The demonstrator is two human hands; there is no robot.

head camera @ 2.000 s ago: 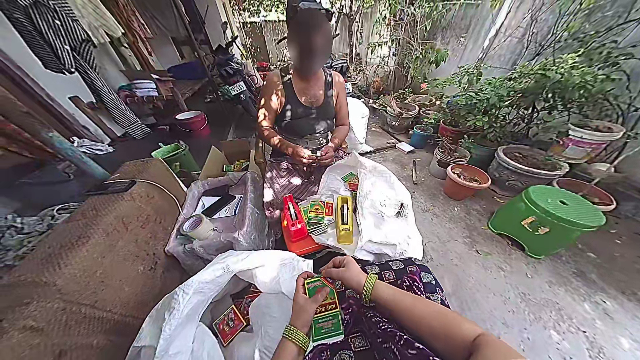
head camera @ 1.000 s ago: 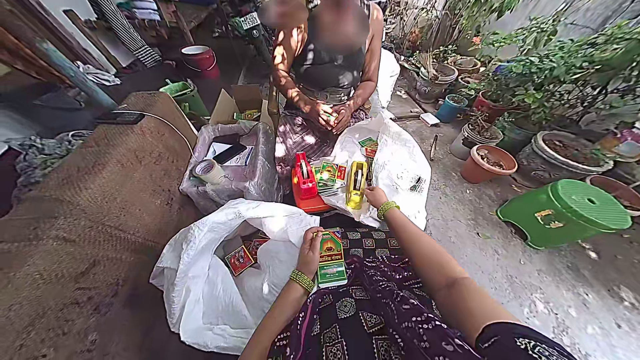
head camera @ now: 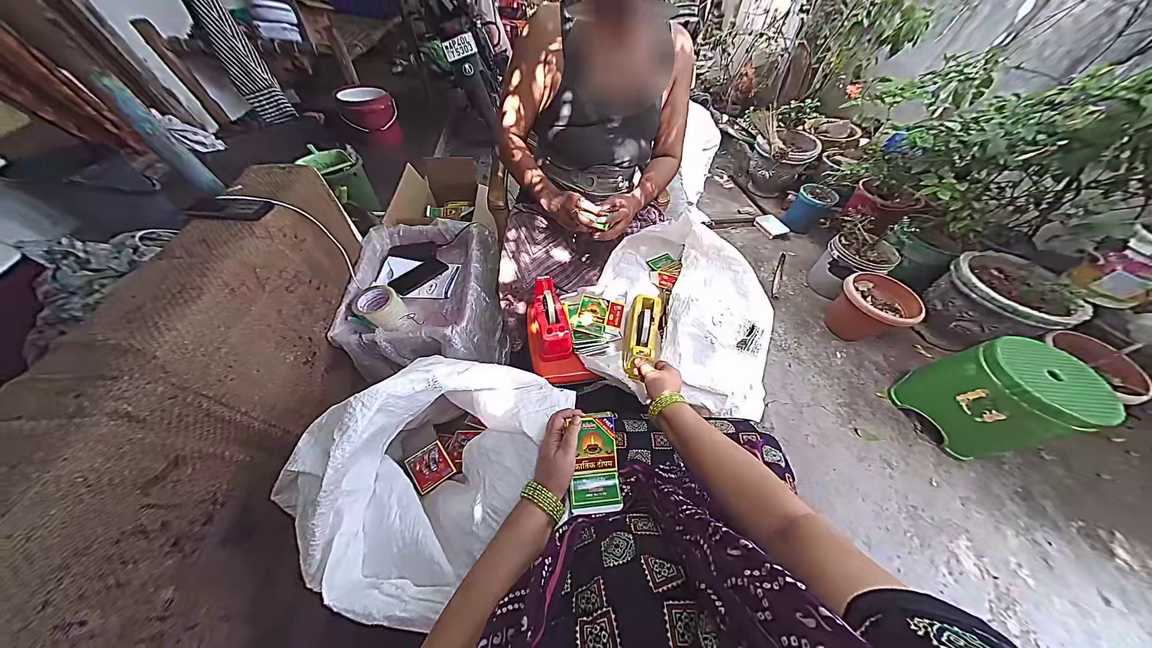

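My left hand point(head camera: 560, 450) holds a green and red printed packet point(head camera: 595, 468) by its left edge, above my patterned lap. Farther forward, my right hand point(head camera: 659, 378) touches the front end of a yellow tape dispenser point(head camera: 642, 333); whether its fingers grip tape or the dispenser cannot be told. A red tape dispenser point(head camera: 549, 324) stands to the left, with a stack of printed cards point(head camera: 594, 315) between the two. At my left, an open white woven sack point(head camera: 351, 504) contains several small red printed boxes point(head camera: 430, 467).
Opposite sits a person point(head camera: 594, 135) with a small item in both hands. A second white sack point(head camera: 720, 333) lies by the yellow dispenser. A plastic-lined bin point(head camera: 423, 333) holds a tape roll point(head camera: 380, 307) and a phone. A green stool point(head camera: 1008, 396) and flowerpots point(head camera: 873, 306) stand right.
My right hand has moved away from the packet, where it was two seconds ago beside my left hand, to the yellow dispenser. My left hand still holds the packet.
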